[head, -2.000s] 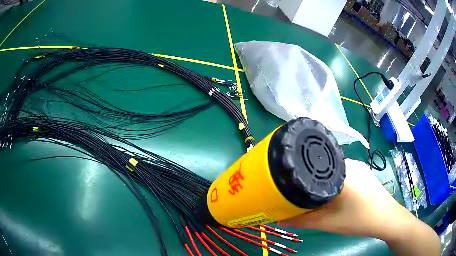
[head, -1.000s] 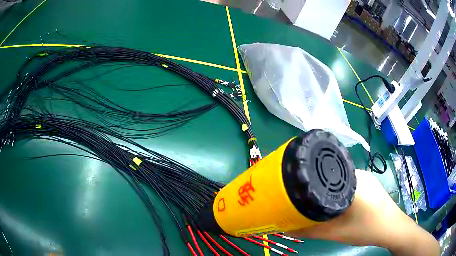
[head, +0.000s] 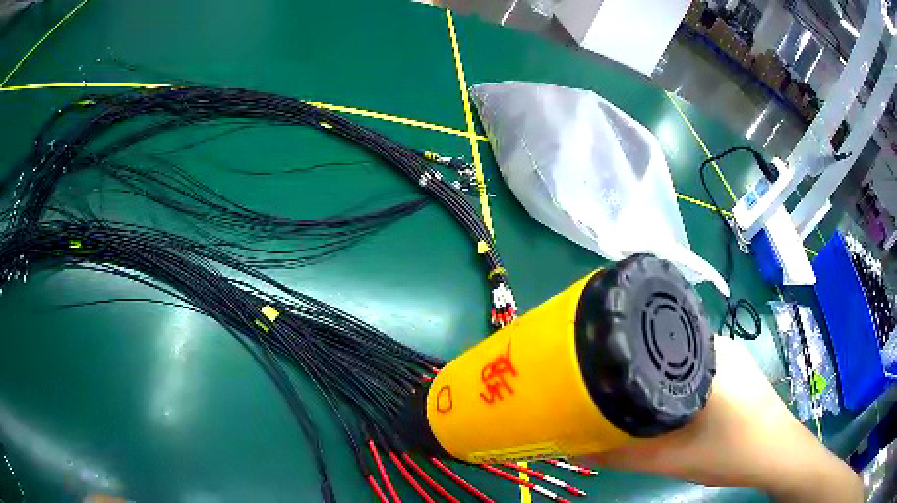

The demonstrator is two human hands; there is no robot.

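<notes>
The yellow heat gun [head: 521, 378] lies across the lower middle, its round black vented cap towards me and its black collar over the harness's branch point. My right hand [head: 723, 413] is behind the gun, with fingers and handle hidden; the arm comes from the lower right. The black wire harness [head: 295, 339] loops across the left. Red leads [head: 418, 476] with some white tips fan out below the collar. The nozzle is not visible. A small blurred skin-coloured patch at the bottom left edge is probably my left hand [head: 106, 499], almost wholly cut off.
The bundled connector end [head: 503, 307] lies just beyond the gun on the green table [head: 393, 295]. A cloudy plastic bag [head: 590, 167] lies behind. At the right are a white power strip [head: 762, 196], a coiled black cord [head: 743, 319], small clear bags [head: 805, 354] and a blue parts bin [head: 851, 339].
The heat gun has moved right and slightly down, showing more of the bundled connector end. My right hand stays behind it. The skin-coloured patch now shows at the bottom left edge.
</notes>
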